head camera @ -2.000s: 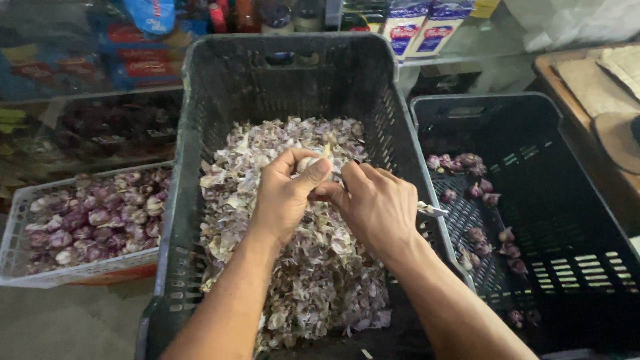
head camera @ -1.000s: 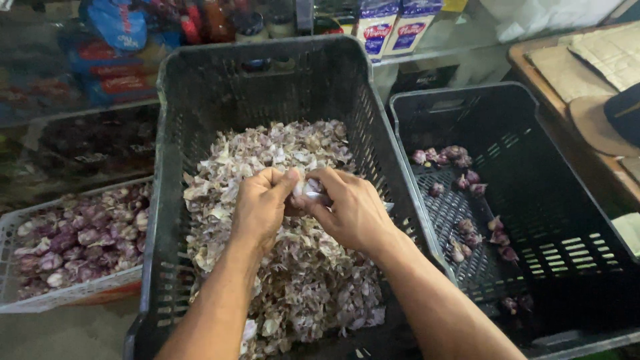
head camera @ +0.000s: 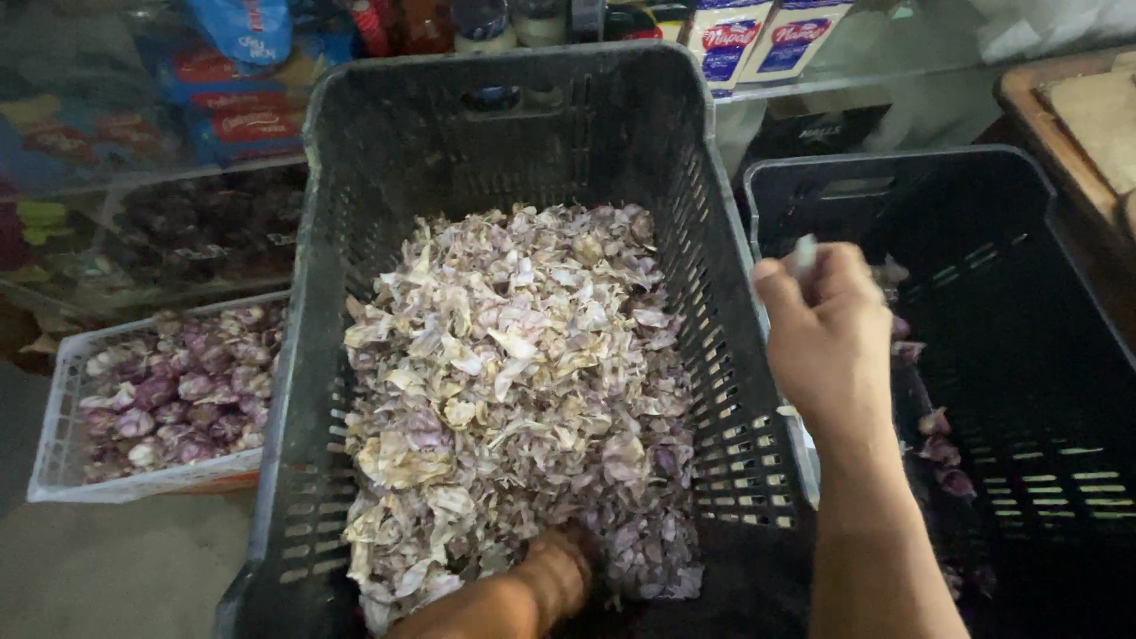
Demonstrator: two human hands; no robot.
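My left hand is low in the large black plastic crate, touching the near part of the heap of dry garlic skins; its fingers are hidden, so what it holds cannot be told. My right hand is over the left side of the smaller black crate, its fingers closed around a small pale piece whose kind is unclear. A pale strip, perhaps a blade, shows beside the right wrist. Below and beside this hand, purple garlic bulbs lie in the smaller crate.
At the left stands a white plastic basket of purple garlic bulbs. Behind the crates, a glass display case holds packaged goods. A wooden-edged surface is at the upper right. The large crate's high walls surround the skins.
My hands were together over the skins, working at a garlic bulb. Now they are apart: the right has moved right, over the smaller crate, and the left down to the near skins.
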